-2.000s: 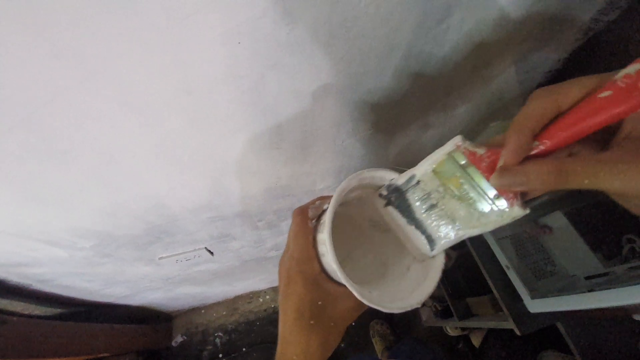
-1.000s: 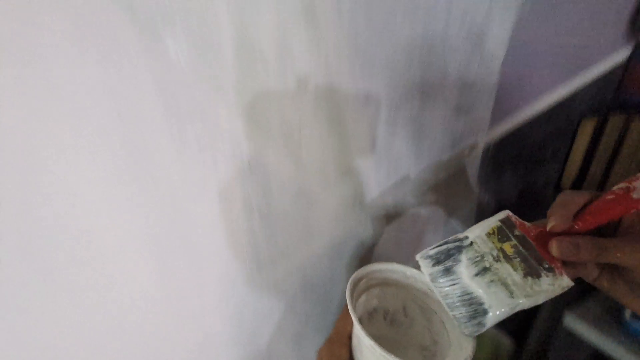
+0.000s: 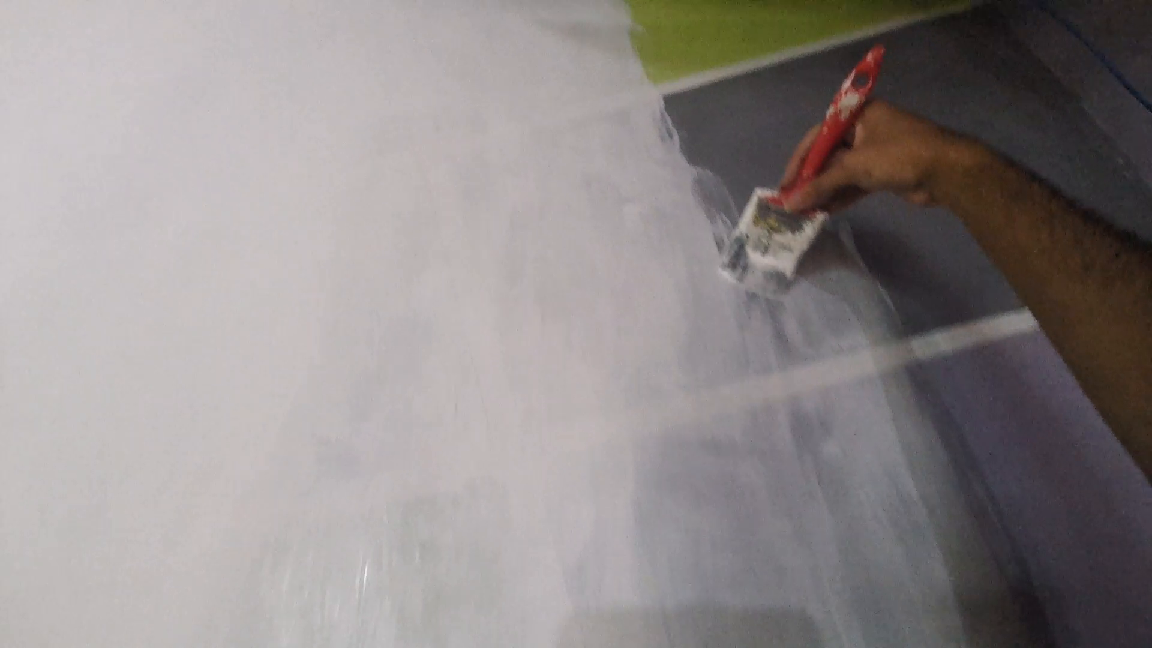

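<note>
My right hand (image 3: 864,162), reaching in from the right edge, grips a flat paintbrush (image 3: 778,234) by its red handle, which is spotted with white paint. The handle points up and the white-coated bristles point down, against the wall (image 3: 432,297) at the border of the white paint. Beneath and left of the brush the wall is coated white, thinner and streaky near the bristles. Dark grey paint (image 3: 738,117) shows above and behind the hand. My left hand and the paint tub are out of view.
A yellow-green painted area (image 3: 738,36) lies at the top, bordered by a pale stripe. Another pale stripe (image 3: 972,337) runs below my right forearm, with a purple wall area (image 3: 1035,432) under it. A thin blue line (image 3: 1102,58) crosses the top right corner.
My right hand has taken the brush from the tub's rim to the wall. The tub and my left hand have left the view, which has shifted strongly.
</note>
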